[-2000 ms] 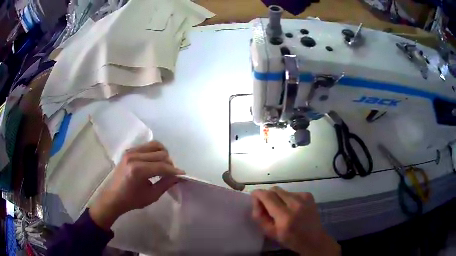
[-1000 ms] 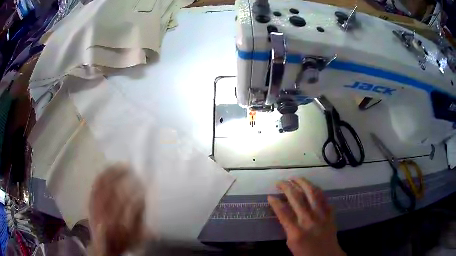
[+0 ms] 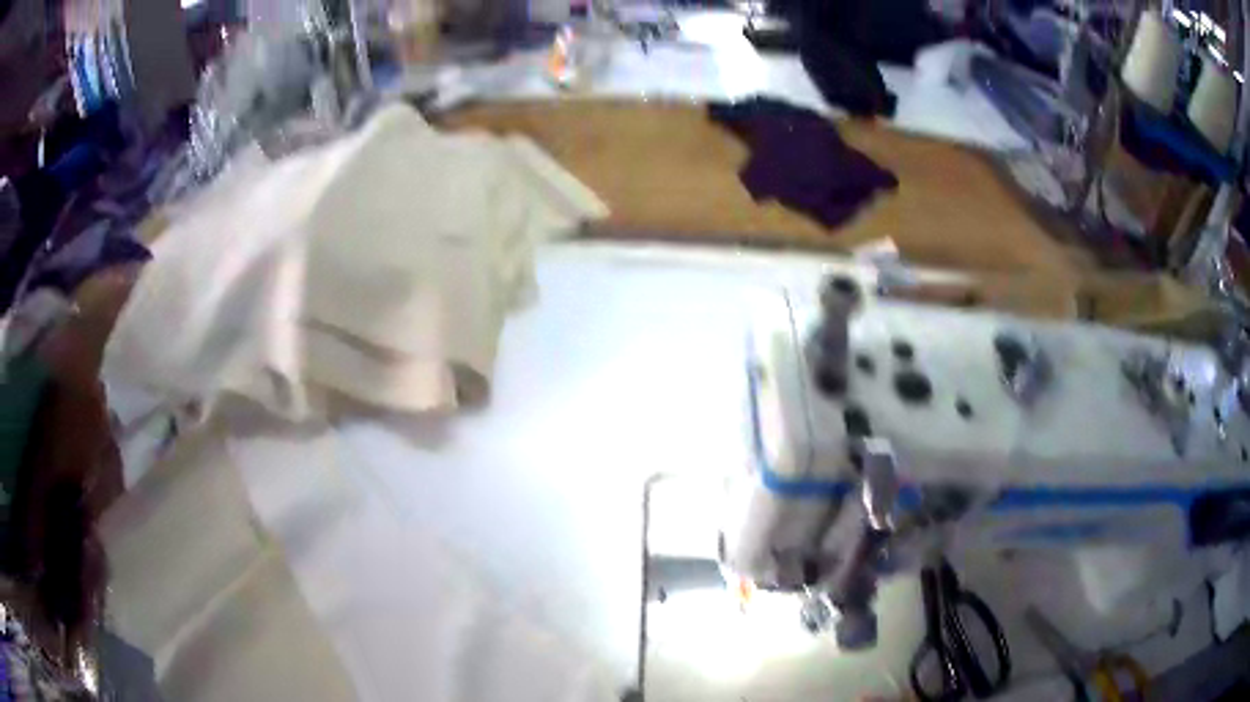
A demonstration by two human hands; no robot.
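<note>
No hand shows; both are out of the picture. The view is blurred. A beige garment panel [image 3: 206, 576] lies at the lower left, with whiter pocket pieces [image 3: 398, 590] against it, cut off by the bottom edge. A pile of stacked cream panels [image 3: 315, 274] lies behind them at the left rear. The white lockstitch sewing machine [image 3: 1014, 453] with a blue stripe stands at the right. A red-orange bit [image 3: 744, 592] shows by its needle area under lamp glare.
Black-handled shears [image 3: 960, 638] lie right of the needle area; second scissors with a yellow-orange loop [image 3: 1120, 678] lie further right, partly cut off. A dark purple fabric piece [image 3: 816, 162] lies on the brown board [image 3: 603, 158] behind. Two cream thread cones [image 3: 1158, 62] stand at the upper right.
The view has tilted up, showing the board and the area behind. Both hands have gone out of the picture. The white piece was let go and lies at the lower left.
</note>
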